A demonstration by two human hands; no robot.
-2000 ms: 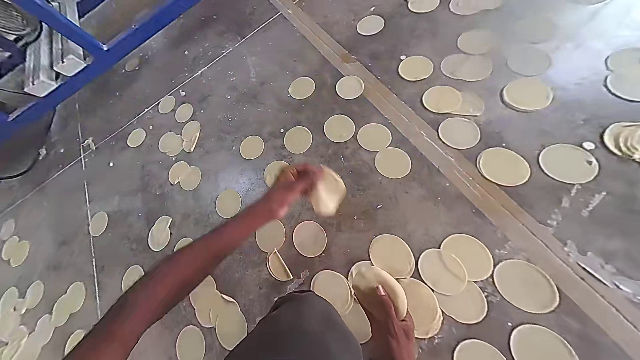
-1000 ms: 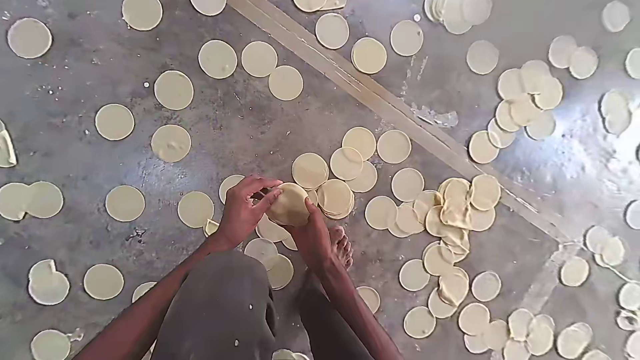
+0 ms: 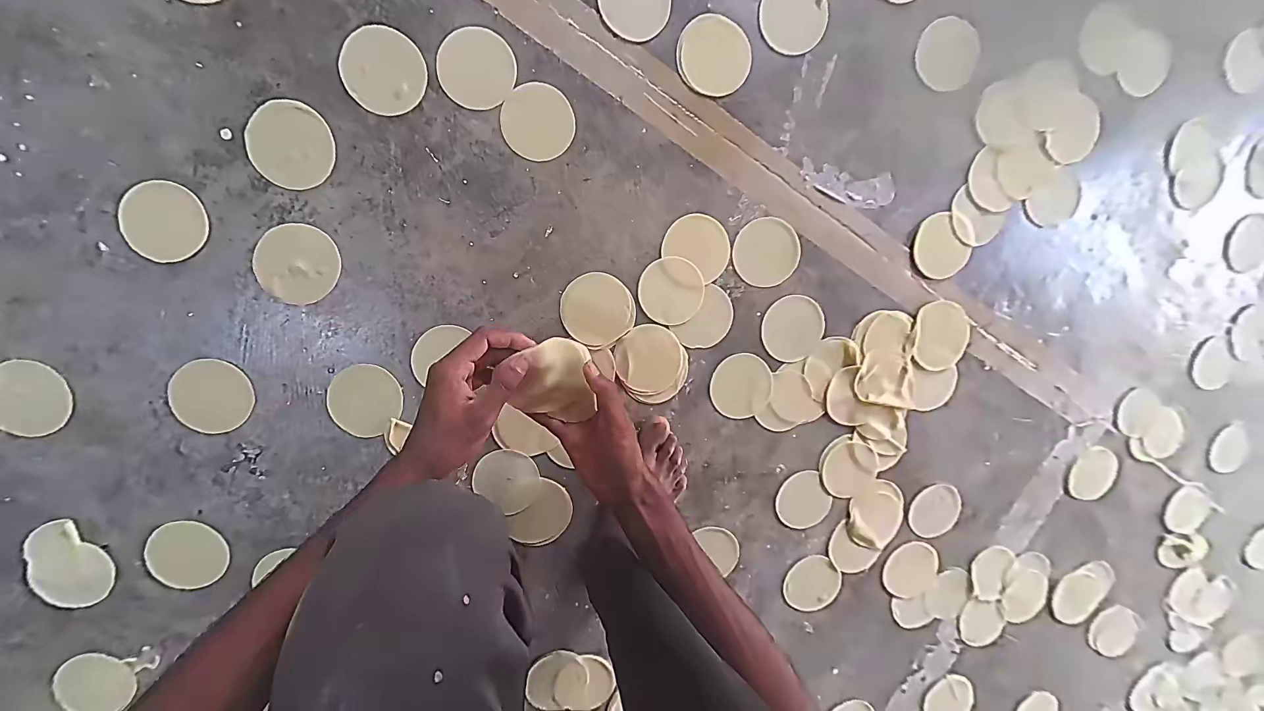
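Note:
Both hands hold a small stack of thin, pale yellow dough discs above the floor, between my knees and the scattered discs. My left hand grips its left edge with thumb and curled fingers. My right hand has its thumb on the right edge and its fingers beneath. Just right of the held discs, a stack of discs lies on the floor; another disc lies above it. More discs are partly hidden below my hands.
Many pale discs lie singly or overlapping on the grey concrete floor. A crumpled, overlapping cluster is to the right. A light strip crosses the floor diagonally. My bare foot stands beside my right hand.
Two seconds ago my left hand was reaching out with a disc, apart from my right; both hands now hold the discs together. The view has swung strongly.

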